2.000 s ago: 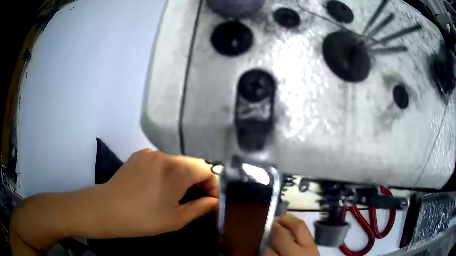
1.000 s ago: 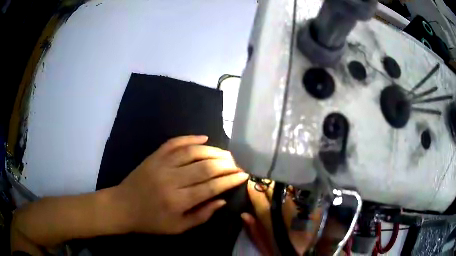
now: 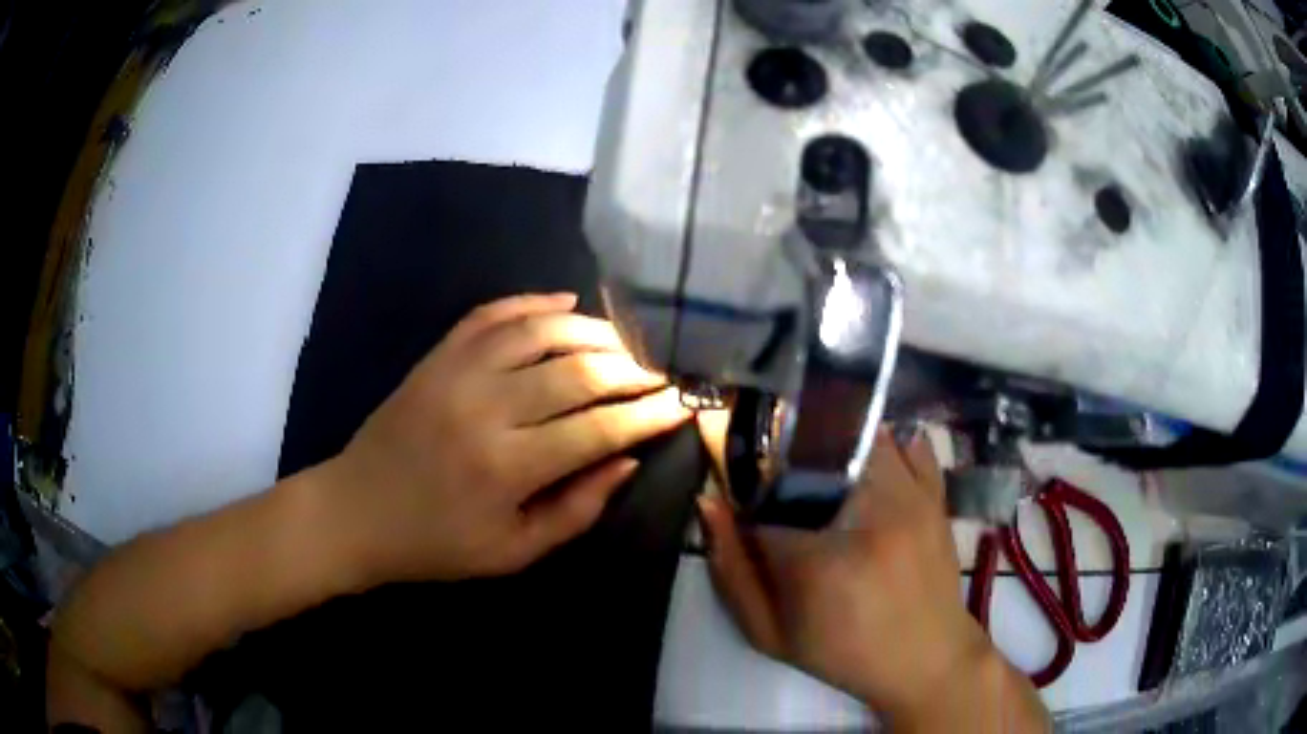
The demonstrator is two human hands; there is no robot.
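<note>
A black garment panel [image 3: 430,230] lies flat on the white table, its far edge left of the machine head. The white sewing machine head [image 3: 917,273] stands over its right edge, with a lit spot at the needle area. My left hand [image 3: 502,430] lies flat on the panel, fingers pointing to the needle, pressing rather than gripping. My right hand [image 3: 860,574] is at the panel's right edge, partly hidden behind the machine's metal parts. Its thumb and a finger come close at the cloth edge; whether they pinch it is unclear.
Red-handled scissors [image 3: 1068,574] lie right of my right hand, partly under the machine head. A shiny plastic-wrapped packet [image 3: 1226,617] is at the right table edge. The worn yellow-brown table edge [image 3: 72,287] curves along the left.
The panel has come out from under my left hand and now lies flat beside the machine. My right hand shows more fully. The view has shifted, uncovering the scissors again.
</note>
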